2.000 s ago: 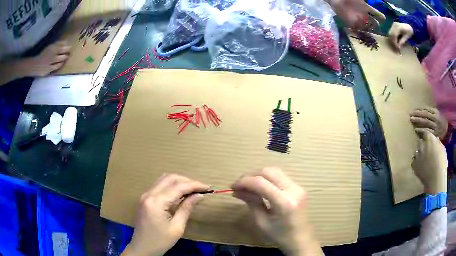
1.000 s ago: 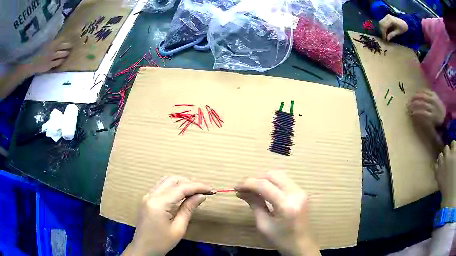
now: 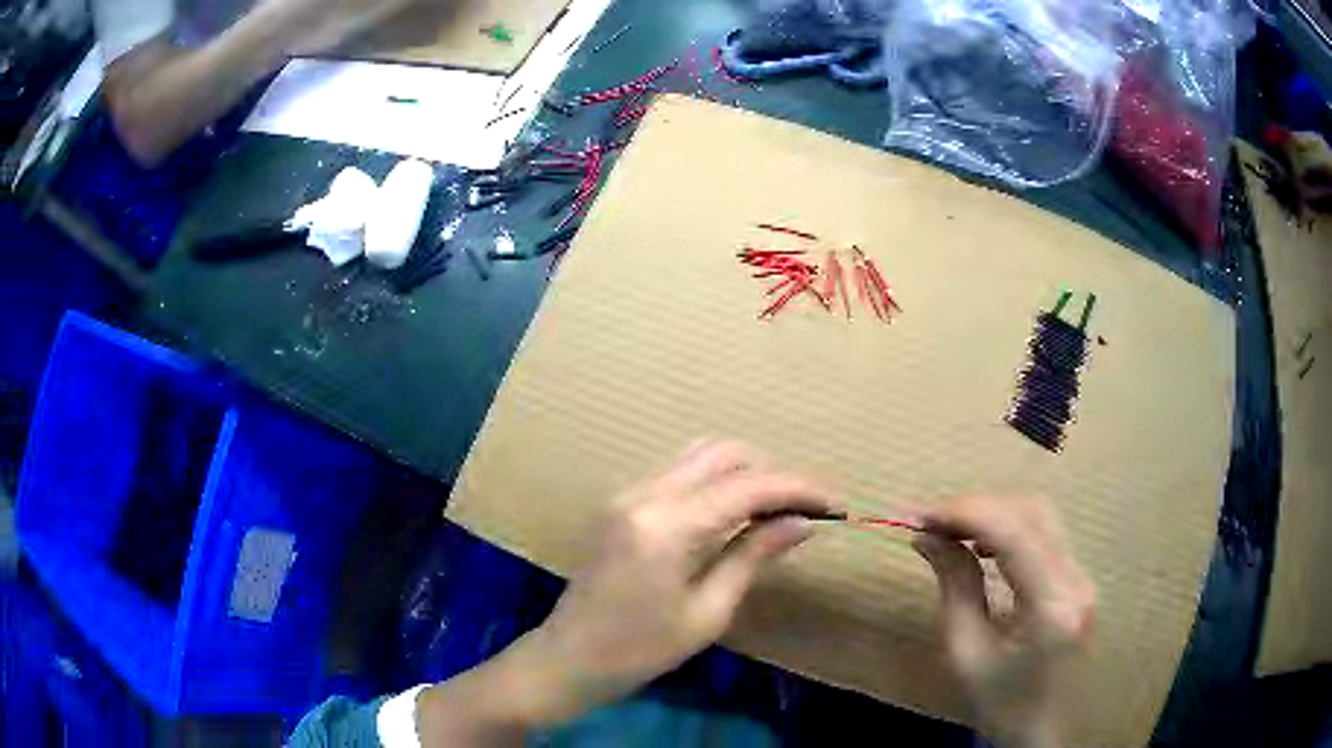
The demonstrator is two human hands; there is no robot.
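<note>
My left hand pinches a black sleeve between thumb and finger, low over the cardboard sheet. My right hand pinches a thin red wire piece. The red piece and the sleeve are in line, end to end; whether the red end is inside the sleeve is too small to tell. A loose pile of red wire pieces lies on the upper middle of the sheet. A dark block of sleeved pieces lies at its right, with two green pieces at the top.
Clear bags and a bag of red parts lie behind the sheet. A white wad and black-handled tool lie left. A blue bin stands lower left. A person's arm shows upper left; another board lies right.
The view has swung left and down, so the board sits further right and the blue bin shows. Both hands still hold the sleeve and red piece in line.
</note>
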